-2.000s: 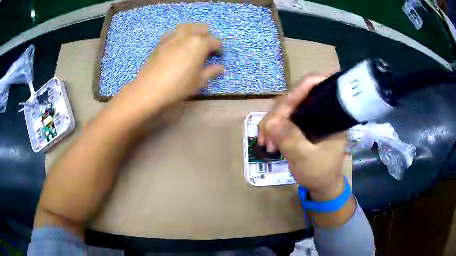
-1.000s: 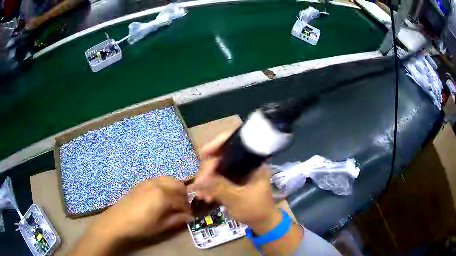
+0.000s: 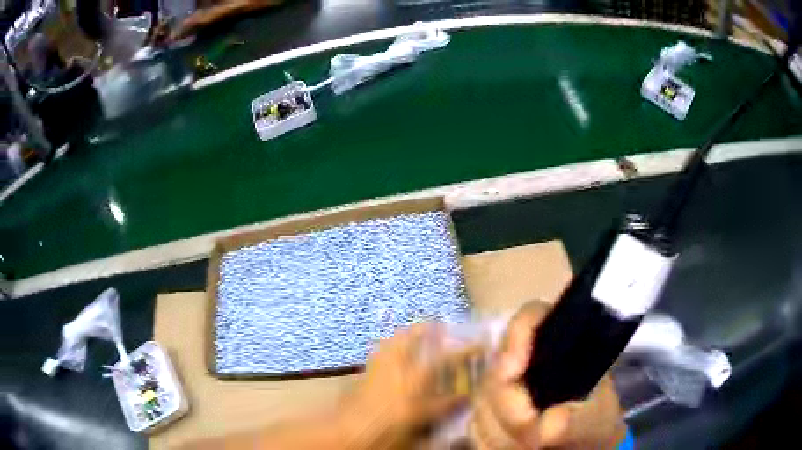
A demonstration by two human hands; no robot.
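Note:
The black electric screwdriver (image 3: pixel 587 321) with a white label is in my right hand (image 3: pixel 545 417), its rear pointing up and right. My left hand (image 3: pixel 400 378) is blurred, just left of my right hand, at a white socket housing (image 3: pixel 466 373) with a yellow part showing. The housing is blurred and partly covered by both hands; the driver's bit is hidden. The brown cardboard screw tray (image 3: pixel 211 325) full of bluish screws lies beyond my left hand. A second open housing (image 3: pixel 149 388) with its board showing lies at the left edge of the cardboard mat (image 3: pixel 255 404).
A green conveyor (image 3: pixel 440 123) runs beyond a pale rail (image 3: pixel 528 183). Two open housings (image 3: pixel 283 112) (image 3: pixel 668 91) with bagged cords lie on it. A bagged cord (image 3: pixel 90 330) is at the left; another (image 3: pixel 681 356) is at the right. The screwdriver cable (image 3: pixel 721 132) runs up right.
The view has shifted, showing more of the conveyor. The housing, flat on the mat earlier, now appears raised between my hands. My left hand has moved from the screw tray to the housing.

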